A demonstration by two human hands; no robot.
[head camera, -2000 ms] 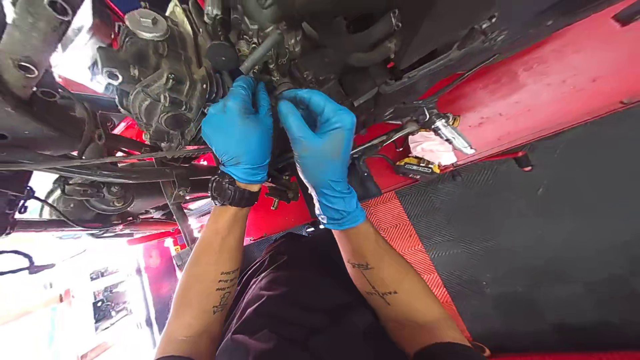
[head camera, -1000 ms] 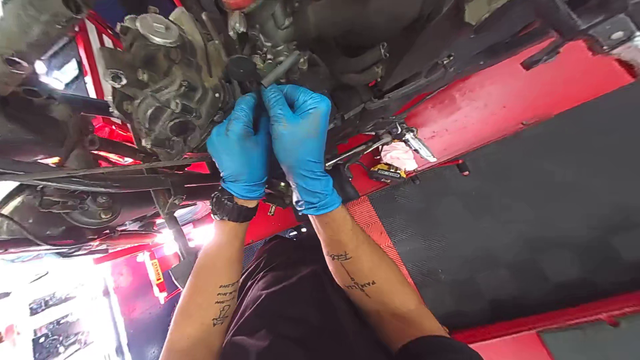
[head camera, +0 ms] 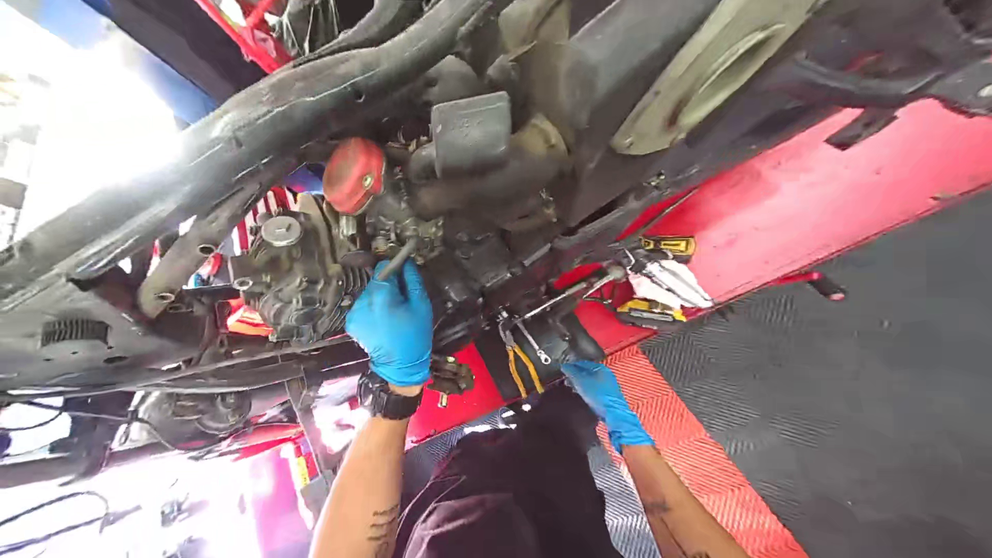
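Observation:
My left hand (head camera: 392, 322), in a blue glove, is at the engine, its fingertips at a short grey hose (head camera: 398, 260) beside the ribbed side of a dark metal engine housing (head camera: 298, 271). Whether the fingers grip the hose cannot be told. A round red cover (head camera: 354, 176) sits above that spot. My right hand (head camera: 601, 395), also gloved in blue, is lower right, by the end of a dark, thick handle-like part (head camera: 581, 341); its fingers are partly hidden. Orange-handled pliers (head camera: 524, 369) and a wrench (head camera: 533, 341) lie left of it.
A red lift platform (head camera: 821, 209) runs under the machine, with a white cloth (head camera: 668, 283), yellow-and-black tools (head camera: 651, 311) and a ratchet on it. Long dark frame tubes (head camera: 256, 139) cross above the engine. Black and red floor tiles (head camera: 697, 434) lie at the right.
My right hand has left the engine, where it was beside my left hand, and moved down to the right near the tools. My left hand stays at the engine. The view has shifted.

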